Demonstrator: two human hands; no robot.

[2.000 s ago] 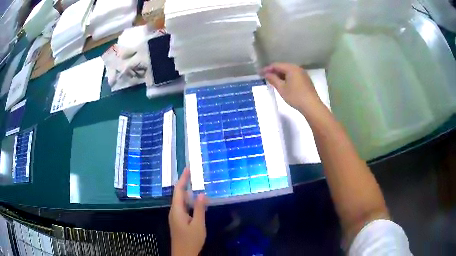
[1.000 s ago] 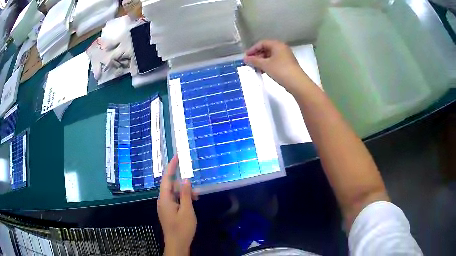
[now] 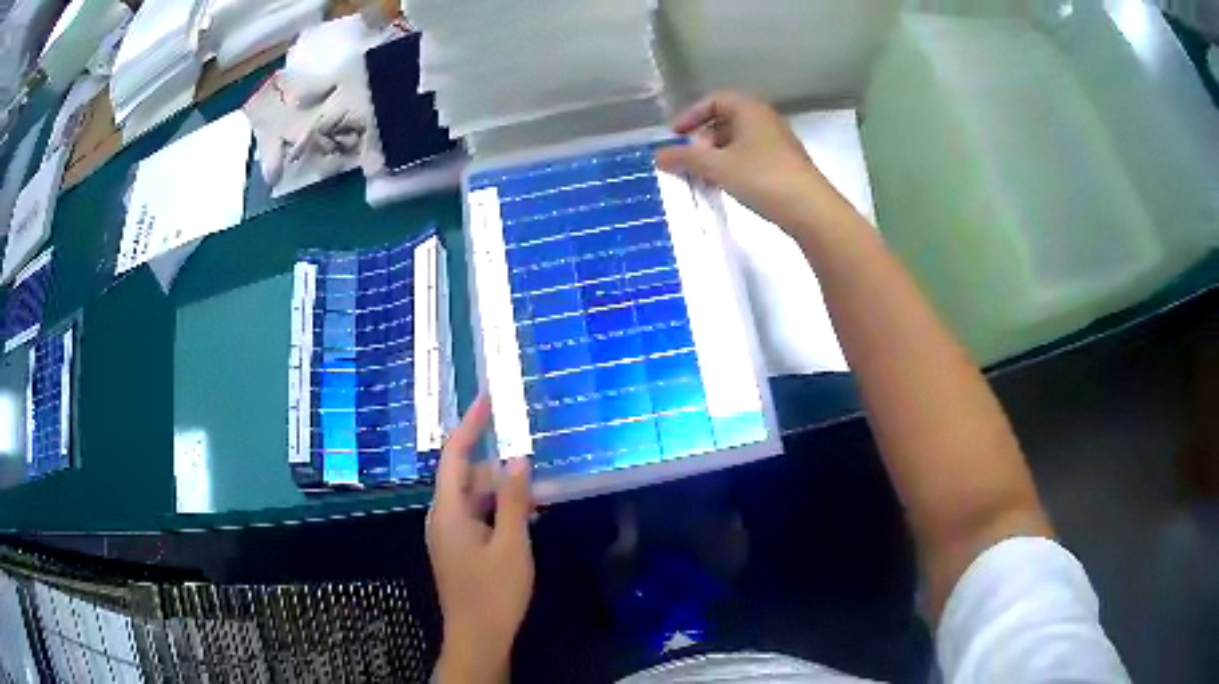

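A blue solar cell sheet (image 3: 608, 321) with white side strips lies on a slightly larger pale layer, straight in front of me. My left hand (image 3: 484, 528) holds the near left corner, thumb on top and fingers along the left edge. My right hand (image 3: 742, 154) is at the far right corner, with thumb and finger pinched on the sheet's edge. A pile of cell sheets (image 3: 368, 361) lies to the left on a clear sheet (image 3: 234, 388).
A tall white layered stack (image 3: 548, 60) stands behind the sheet. White sheets (image 3: 802, 294) lie to its right, beside a greenish film block (image 3: 1016, 201). A whitish bundle (image 3: 318, 114) and a dark rectangle (image 3: 405, 100) lie behind the cell pile. A rack (image 3: 267, 615) is at lower left.
Over the two seconds the view has shifted. My right hand has moved slightly inward over the far right corner. My left hand keeps its place at the near left corner.
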